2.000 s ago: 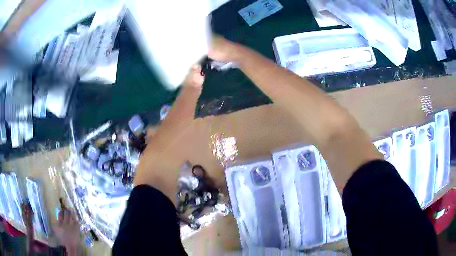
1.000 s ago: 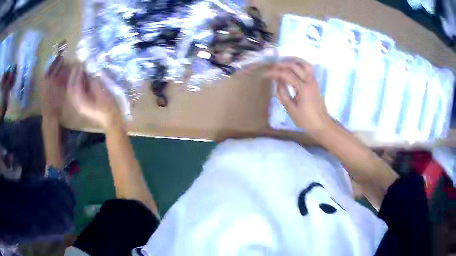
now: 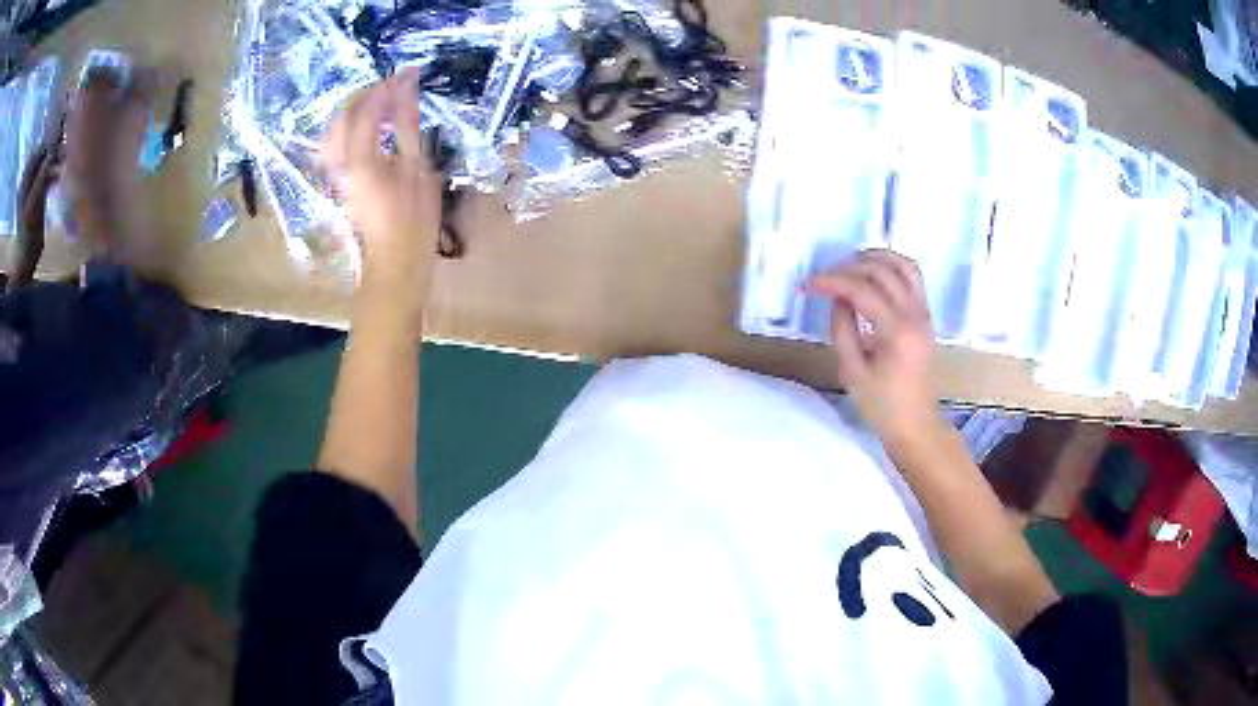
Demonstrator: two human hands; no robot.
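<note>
My left hand [image 3: 382, 173] is over the near side of the pile of clear-bagged parts [image 3: 297, 83], fingers spread and slightly bent; I cannot tell whether it touches a piece. Black coiled cables [image 3: 649, 83] lie at the pile's right side. My right hand [image 3: 883, 310] is over the near end of the leftmost whitish blister tray [image 3: 824, 179], thumb and fingers curled apart, with nothing seen in it. More trays [image 3: 945, 193] stand in a row to the right, each with a small dark-marked piece in its far end.
The brown table's near edge [image 3: 552, 355] runs in front of me. At the left a neighbouring person's blurred hand [image 3: 104, 166] is over the table near other trays [image 3: 25, 131]. A red box or stool [image 3: 1148, 510] stands below at the right. A dark surface shows at the top right.
The view has tilted from the green surface down to the table. The white sheet seen first is gone from view. My left hand has moved right onto the pile; my right hand has moved lower over the tray.
</note>
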